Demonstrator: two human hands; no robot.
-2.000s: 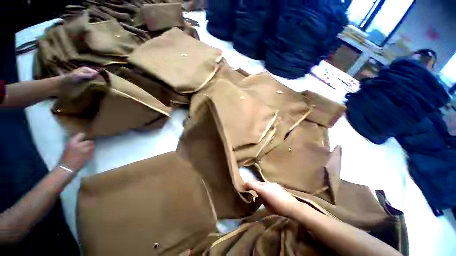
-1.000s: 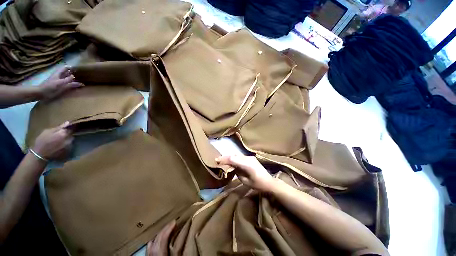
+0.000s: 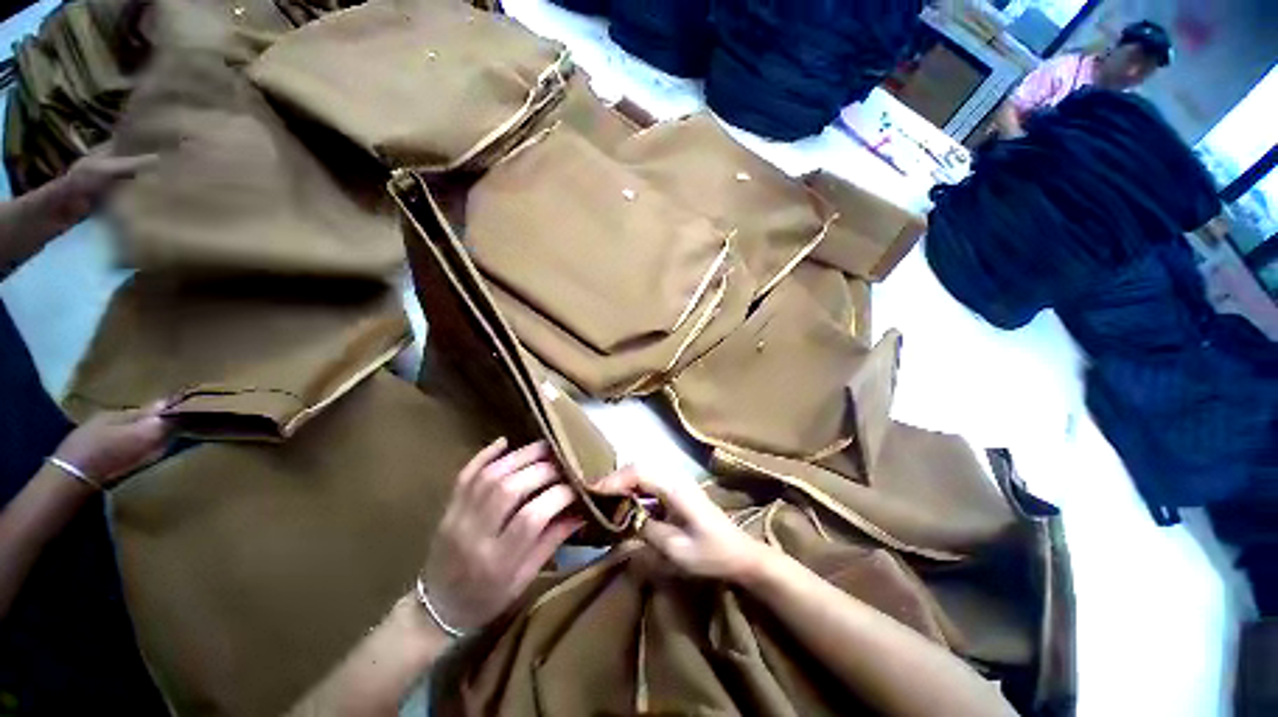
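A brown bag point(image 3: 470, 315) stands partly upright in front of me, its long narrow mouth facing up and its pale-edged rim running away from me. My right hand point(image 3: 687, 525) grips the near corner of its mouth. My left hand point(image 3: 498, 532), with a thin white band at the wrist, has its fingers against the bag's side just left of that corner. A small white patch shows near the rim. A flat brown bag point(image 3: 280, 560) lies to the left, and gathered brown bags point(image 3: 673, 644) lie under my forearms.
Brown bags point(image 3: 603, 238) overlap beyond and to the right on the white table point(image 3: 1121, 588). Navy stacks point(image 3: 1072, 203) stand at the far right. At left, another person's hands point(image 3: 119, 441) handle brown bags, one blurred. A person in pink point(image 3: 1051, 84) is at the back.
My left hand has come up from the near edge onto the bag beside my right hand. The other person's upper hand has raised a brown bag, now blurred, at the left.
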